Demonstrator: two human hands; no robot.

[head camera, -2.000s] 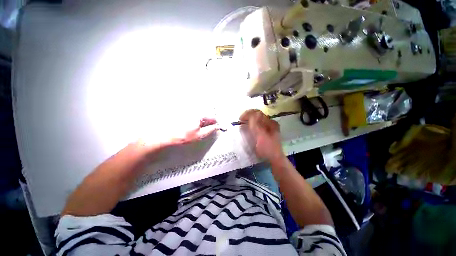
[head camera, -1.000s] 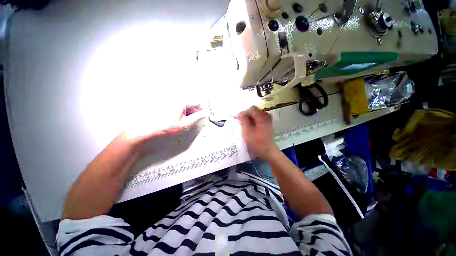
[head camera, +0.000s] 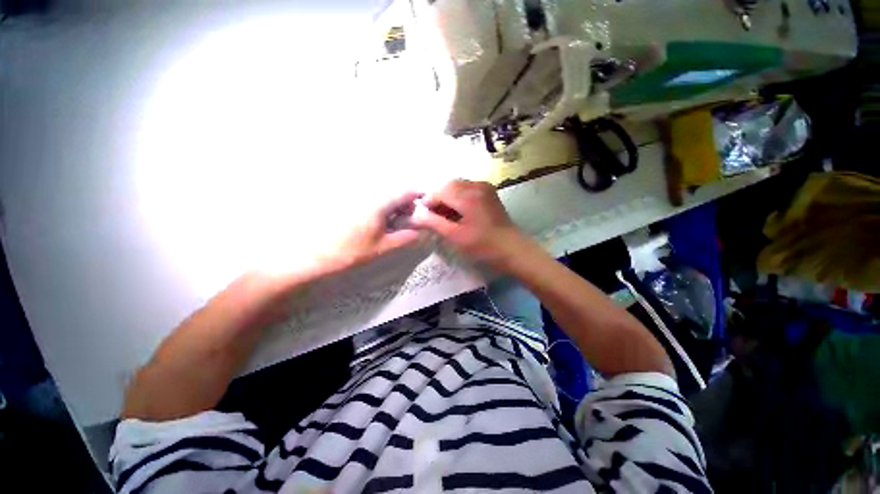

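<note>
My left hand (head camera: 386, 232) and my right hand (head camera: 470, 220) meet fingertip to fingertip over the white table (head camera: 106, 241), near its front edge. A small white bit (head camera: 421, 208), perhaps narrow tape, shows between the fingertips, and both hands seem to pinch it. A dark spot shows under the right fingers; I cannot tell whether it is a small dark piece or shadow. The cream-white sewing machine (head camera: 502, 68) stands just beyond my right hand, its presser foot area (head camera: 500, 137) above the fingers. Glare washes out detail.
Black-handled scissors (head camera: 606, 154) lie right of the needle area. A yellow box (head camera: 693, 154) with clear plastic (head camera: 762, 135) sits at the table's right end. A blue crate (head camera: 697, 232) with dark garment pieces stands below the front edge. Brownish-yellow cloth or gloves (head camera: 825, 232) lie at far right.
My hands were apart and have come together. The dark piece that lay between them on the table is no longer seen there. The machine and table have shifted upward in view.
</note>
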